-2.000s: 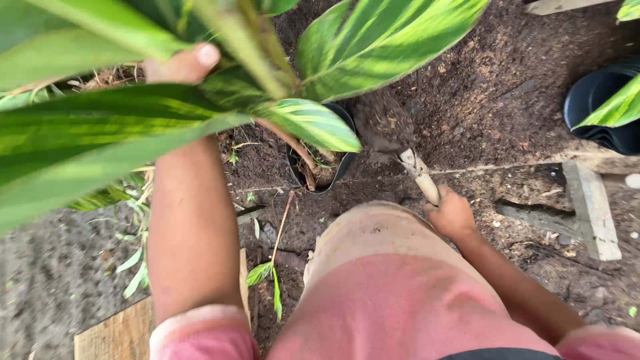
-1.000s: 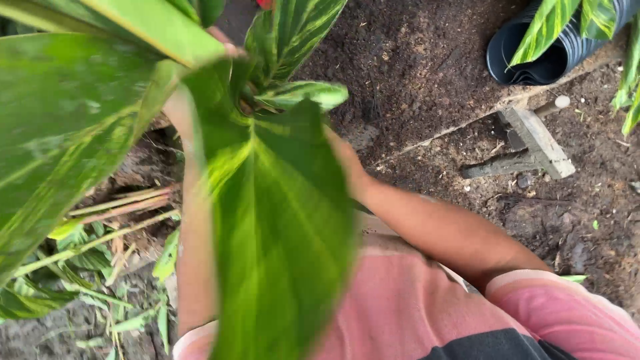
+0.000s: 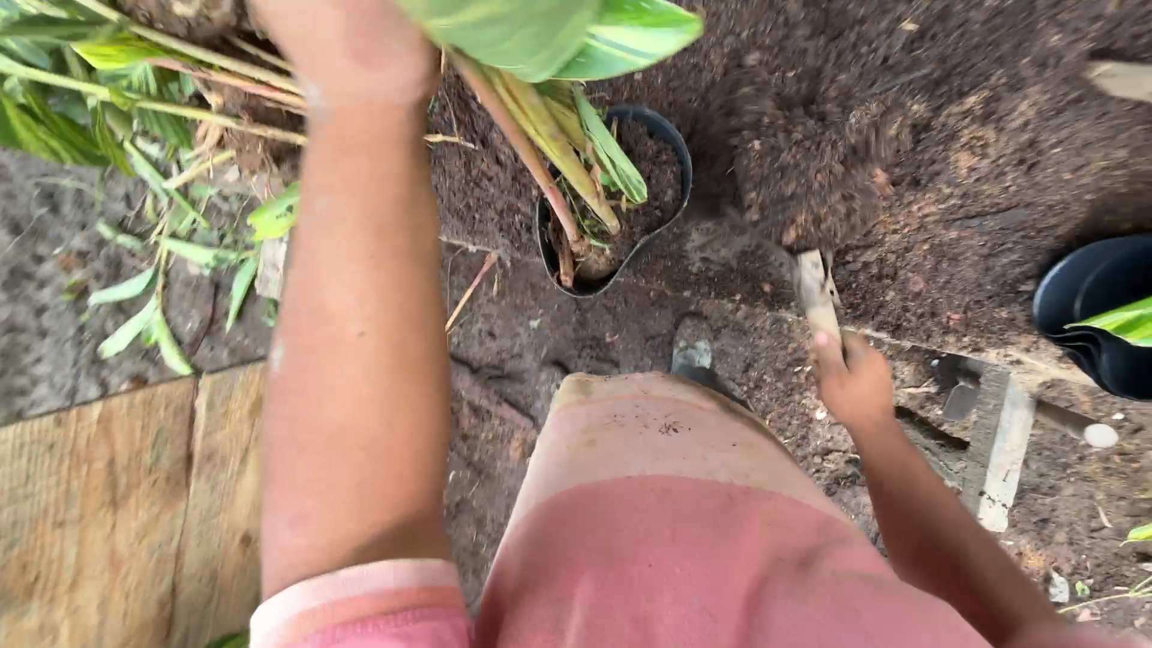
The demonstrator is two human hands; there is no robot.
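My right hand (image 3: 857, 378) is closed around the short wooden handle (image 3: 817, 292) of a tool whose head is blurred against dark potting soil (image 3: 810, 162). Left of it stands a black plastic grow bag (image 3: 686, 171), partly filled with soil. Reddish and yellowish stems of a variegated leafy plant (image 3: 540, 148) rise from the bag, leaning toward the upper left. My left hand (image 3: 355, 45) is at the top edge beside the plant's leaves; its fingers are out of view, so I cannot tell whether it grips the stems.
Wooden boards (image 3: 99, 513) lie at the lower left. Cut stems and leaves (image 3: 162, 261) are heaped at the upper left. Black nursery bags (image 3: 1098, 306) stand at the right edge, with a piece of wood (image 3: 1006, 454) below them. A boot (image 3: 693, 346) shows beneath the grow bag.
One second ago my right hand was up by the plant, hidden behind leaves; now it is back at the right, on the tool handle. The big leaf that covered the middle has moved away.
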